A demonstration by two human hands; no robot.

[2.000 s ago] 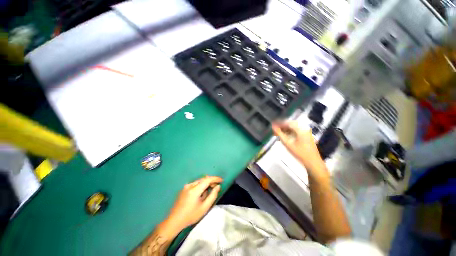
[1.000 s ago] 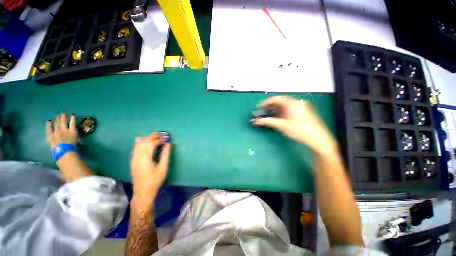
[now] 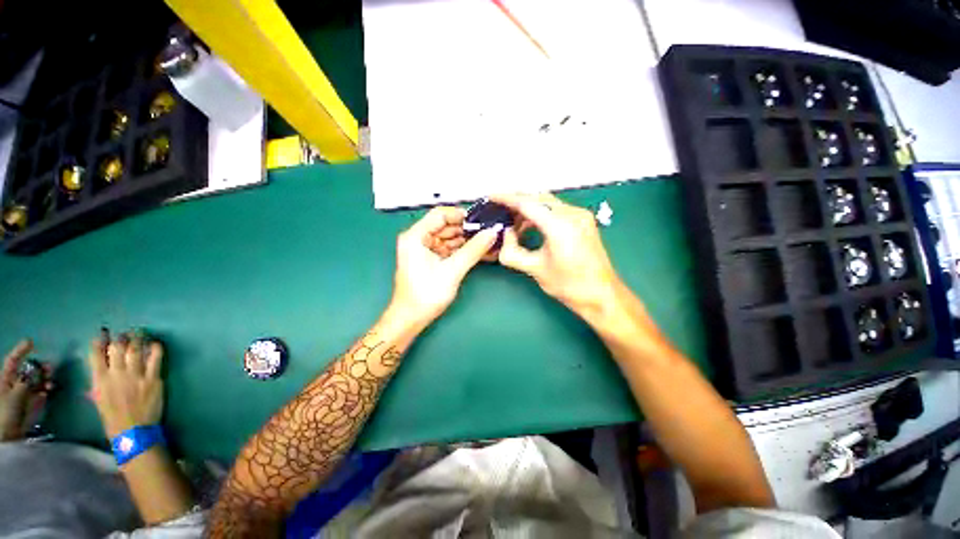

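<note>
A small dark round unit [image 3: 487,218] is held between my two hands above the green mat, near the edge of the white sheet. My left hand [image 3: 434,261] grips its left and lower side. My right hand [image 3: 558,247] grips its right side. The fingers cover part of the unit. A silver-faced round unit [image 3: 265,358] lies on the mat to the left of my tattooed forearm.
A black foam tray [image 3: 692,211] with silver parts is at right, another [image 3: 190,158] with yellow-centred units at left. A white bottle [image 3: 216,90] and yellow upright [image 3: 274,74] stand near it. Another person's hands [image 3: 128,384] are at lower left. A white scrap [image 3: 604,214] lies on the mat.
My hands were apart and have come together at the dark unit. The silver-faced unit now lies uncovered on the mat. A second hand of the other person has appeared at far left.
</note>
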